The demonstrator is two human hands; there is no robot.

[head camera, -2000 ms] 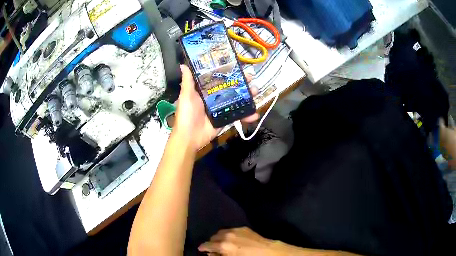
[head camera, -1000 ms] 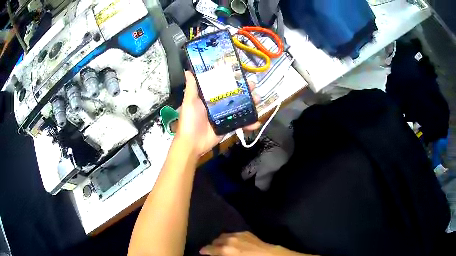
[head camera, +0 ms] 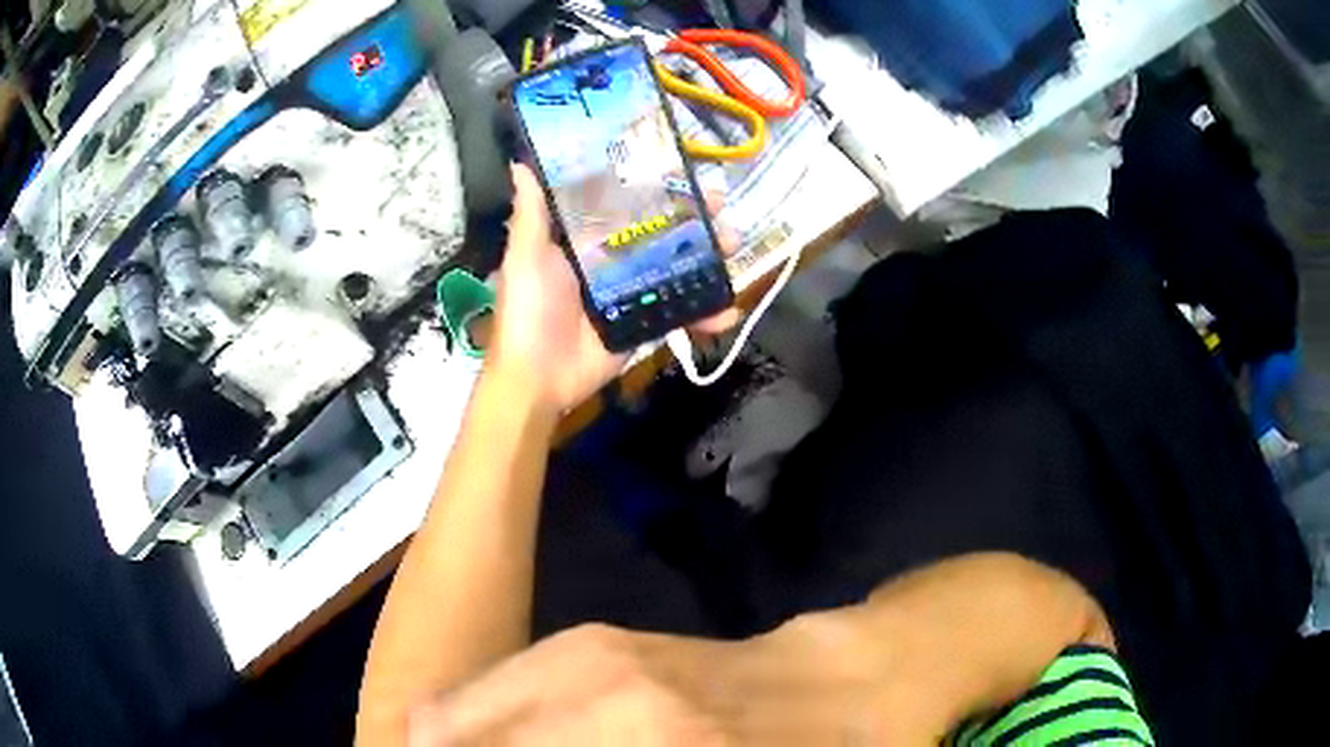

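Observation:
A black smartphone (head camera: 620, 190) with a bright screen is held upright, tilted slightly left. My left hand (head camera: 547, 314) holds it from below, thumb along its left edge and fingertips showing at its right edge. A white cable (head camera: 725, 350) hangs in a loop from the phone's bottom end. My right hand (head camera: 562, 693) is blurred at the bottom of the view, across my left forearm; its fingers cannot be made out. Its bent arm ends in a green and black striped sleeve at the lower right.
An off-white sewing machine (head camera: 314, 161) with grey knobs (head camera: 229, 215) stands left. A green item (head camera: 465, 310) is beside it. Orange and yellow scissor handles (head camera: 725, 120) lie behind the phone. Blue denim (head camera: 955, 51) is at the upper right. Black fabric (head camera: 992, 423) covers the lap.
My right hand has moved left from the lap to my left forearm, and its arm and striped sleeve now show. The phone stays in my left hand; its screen picture has changed. The view has shifted slightly.

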